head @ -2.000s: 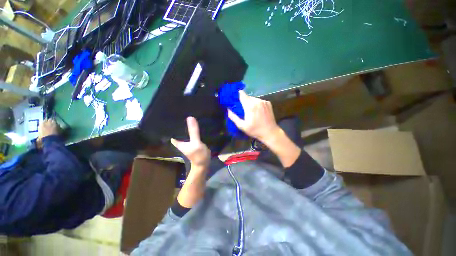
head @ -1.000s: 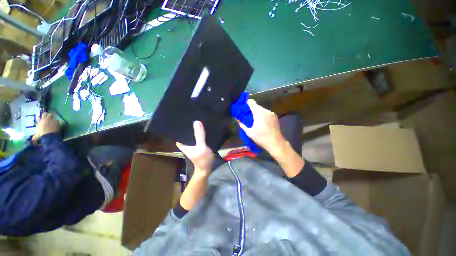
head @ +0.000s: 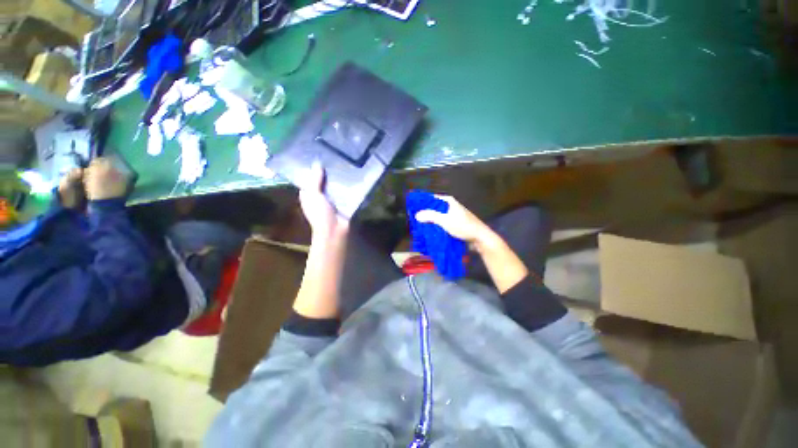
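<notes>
The solar panel (head: 385,109) shows its dark grey back, with a black raised square near its centre. It is tilted over the bench's front edge. My left hand (head: 322,206) holds it by the near left edge, thumb on the back and fingers hidden beneath. My right hand (head: 459,223) holds the crumpled blue cloth (head: 437,249) above my lap, to the right of the panel and apart from it.
The green bench (head: 542,87) carries a panel heap (head: 122,44), another blue cloth (head: 164,59), white scraps (head: 191,156), a clear bottle (head: 254,87) and white strands (head: 612,13). Open cartons (head: 674,276) stand beside my legs. A person in blue (head: 70,271) sits at left.
The panel has moved away from me, nearer the bench, and its back now shows the raised square. The right hand and cloth have come away from the panel and moved lower.
</notes>
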